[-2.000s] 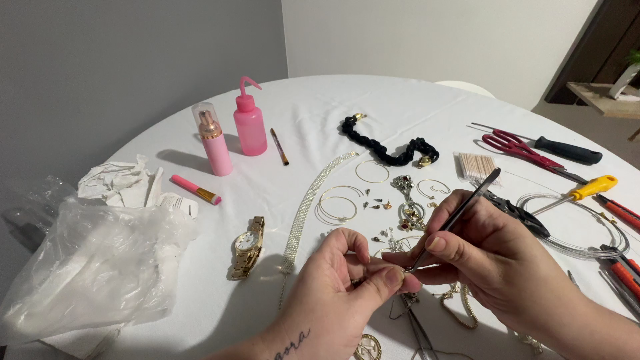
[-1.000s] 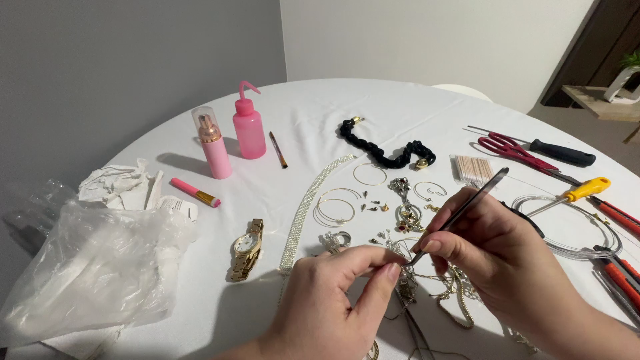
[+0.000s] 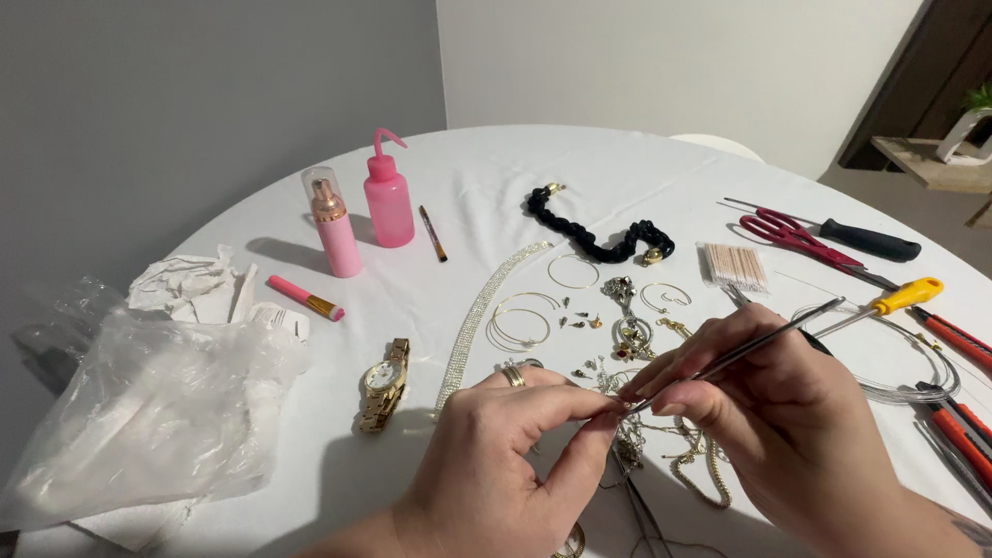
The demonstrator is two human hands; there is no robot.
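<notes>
My right hand [image 3: 767, 403] grips dark metal tweezers [image 3: 744, 353], their tip down at the fingertips of my left hand [image 3: 519, 442]. The left thumb and forefinger are pinched on a small piece of jewelry, mostly hidden by the fingers; its exact kind cannot be told. Below the hands lie tangled chains [image 3: 709, 477] and another slender metal tool [image 3: 643, 508]. Just beyond are thin gold hoops [image 3: 519, 325], small earrings [image 3: 577, 322] and a silver piece with stones [image 3: 635, 337]. A rhinestone band [image 3: 480, 318] curves to the left, near a gold wristwatch [image 3: 384, 380].
Pink bottles [image 3: 389, 205], a pink brush [image 3: 304, 297] and a plastic bag [image 3: 163, 418] are at left. A black braided necklace [image 3: 593, 236] lies farther back. Cotton swabs [image 3: 735, 267], red-handled scissors [image 3: 802, 240], a yellow-handled screwdriver [image 3: 907, 296], coiled wire [image 3: 922, 387] and pliers [image 3: 961, 434] are at right.
The left hand has turned, so its back and a ring now show, and the forearm writing seen two seconds ago is out of view. The tweezers have tilted to a flatter angle.
</notes>
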